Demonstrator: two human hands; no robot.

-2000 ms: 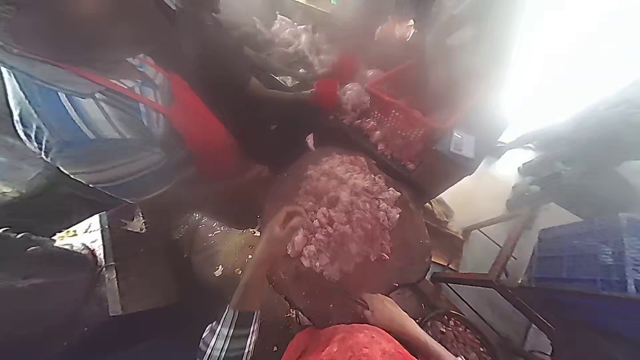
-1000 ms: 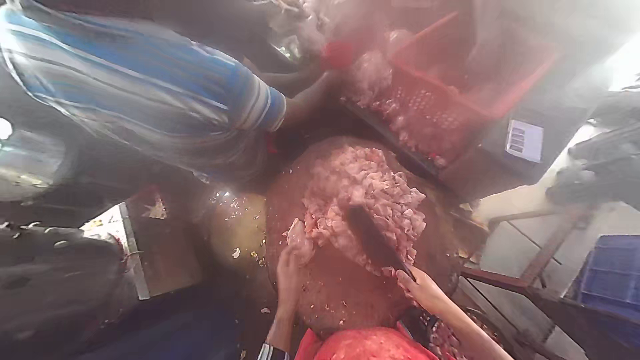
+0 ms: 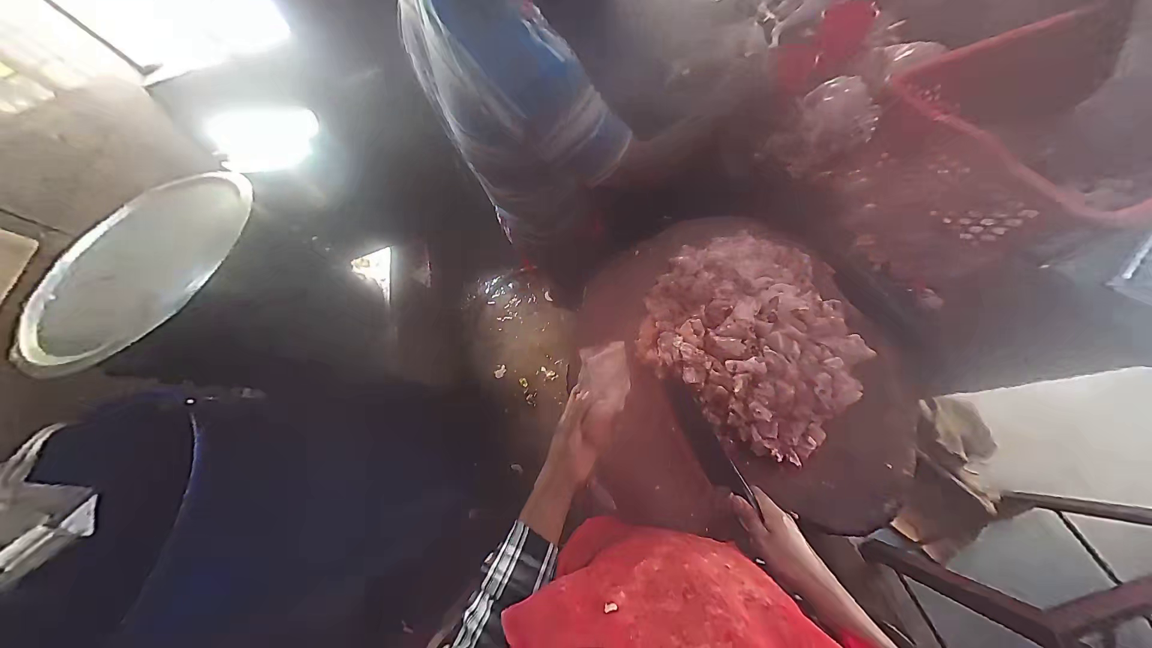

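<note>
A heap of chopped raw meat (image 3: 756, 342) lies on a round chopping block (image 3: 630, 477). My right hand (image 3: 765, 526) grips the handle of a dark-bladed cleaver (image 3: 706, 441), its blade along the near left edge of the heap. At the block's left side my left hand (image 3: 580, 436) holds a pale piece of meat (image 3: 605, 373), apart from the heap. The view is hazy, and the fingers of both hands are partly blurred.
Beyond the block stands a red plastic crate (image 3: 1008, 153) beside more meat. A co-worker's striped sleeve (image 3: 558, 117) and red-gloved hand (image 3: 837, 40) reach in there. Left of the block is a wet, scrap-strewn surface (image 3: 522, 342); a metal frame (image 3: 981, 585) stands at lower right.
The cleaver has moved from on top of the meat heap to its near left edge. My left hand has stayed at the block's left side. The view has swung left.
</note>
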